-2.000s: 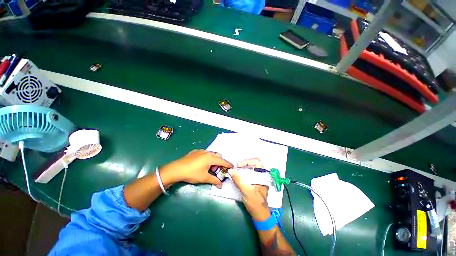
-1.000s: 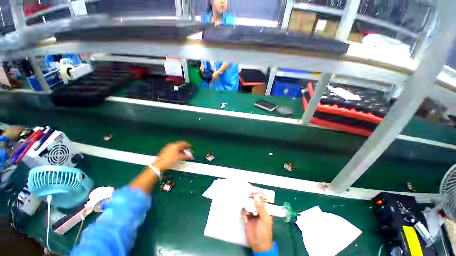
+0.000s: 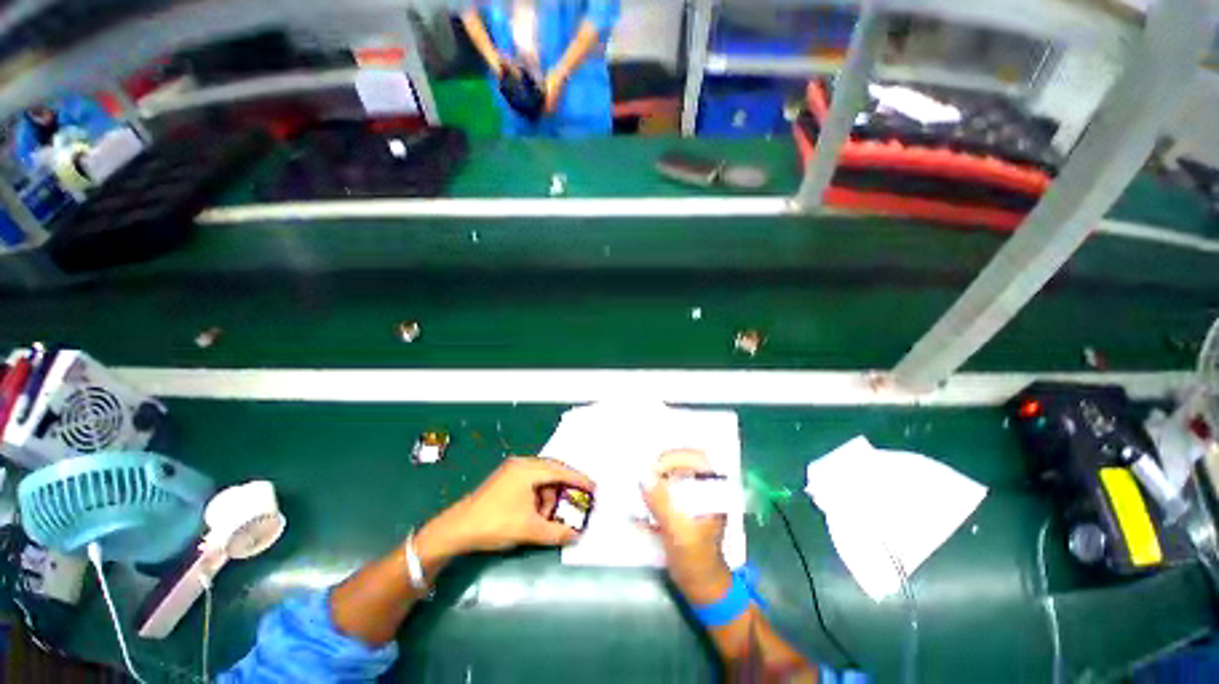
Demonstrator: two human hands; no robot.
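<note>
My left hand [image 3: 515, 508] holds a small dark and gold electronic module [image 3: 574, 508] between thumb and fingers, over the left part of the white paper stack [image 3: 615, 441]. My right hand [image 3: 689, 515] holds the dispensing syringe [image 3: 698, 477] like a pen over the right part of the stack, apart from the module. The syringe's green air adapter [image 3: 766, 493] is at its rear, blurred. A thin black cable [image 3: 805, 555] trails down from it. The syringe tip is too blurred to tell. Another module [image 3: 431, 446] lies on the bench, left of the paper.
Loose white paper [image 3: 893, 515] and the black controller [image 3: 1103, 481] are at right. The blue fan [image 3: 114, 505] and white handheld fan [image 3: 243, 521] are at left. Modules lie on the conveyor [image 3: 562, 314] beyond the white rail [image 3: 535, 386]. A person [image 3: 546, 67] stands across.
My left hand has come back from the conveyor rail to the paper, now with a module in it. My right hand still holds the syringe over the paper. The view has tilted down since a second ago.
</note>
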